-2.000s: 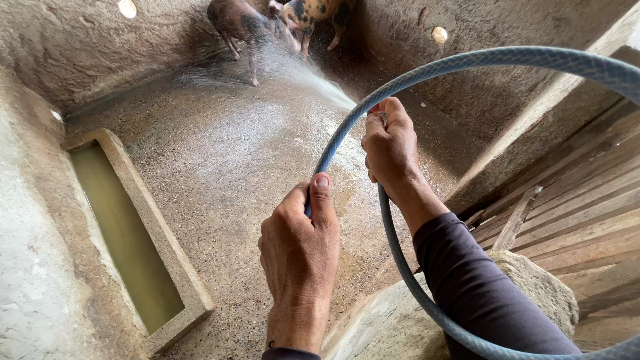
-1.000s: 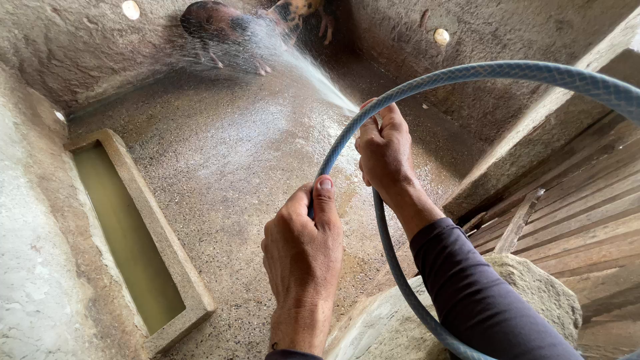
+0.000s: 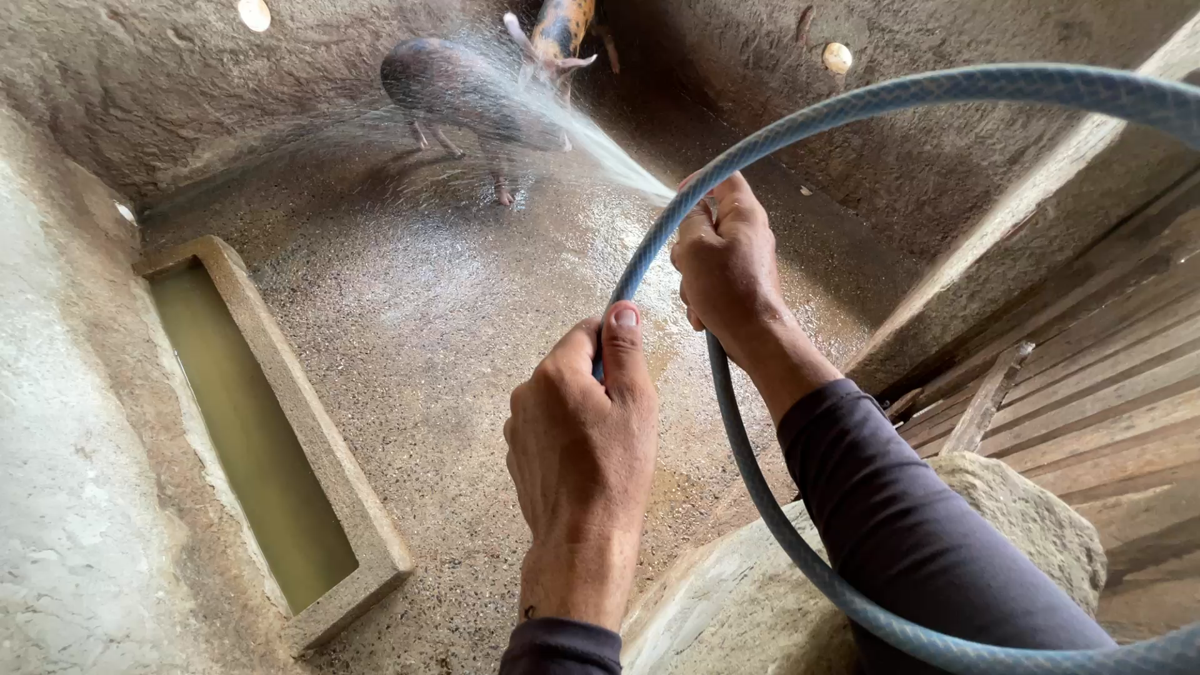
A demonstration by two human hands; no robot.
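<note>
My left hand [image 3: 586,427] is closed around a blue braided garden hose [image 3: 844,105], its thumb resting along the top. Farther forward, my right hand [image 3: 729,258] grips the hose near its outlet, which the hose's own loop and the fingers hide. A fanned water jet [image 3: 614,157] shoots from there toward the upper left. It hits a dark pig [image 3: 450,84] standing by the back wall. A spotted orange and black pig [image 3: 561,33] stands just right of it, partly cut off by the top edge of the view. The hose arches over my hands and loops below my right forearm.
A concrete trough [image 3: 309,412] of murky greenish water lies along the left wall [image 3: 70,422]. The concrete floor [image 3: 441,375] is wet. Wooden planks [image 3: 1116,403] line the right side, with a large rough stone [image 3: 1027,520] beside them. Rough walls enclose the back.
The dark pig has moved and now stands nearer the spotted one, whose head has come into view. The water spray continues. Both my hands keep their hold on the hose.
</note>
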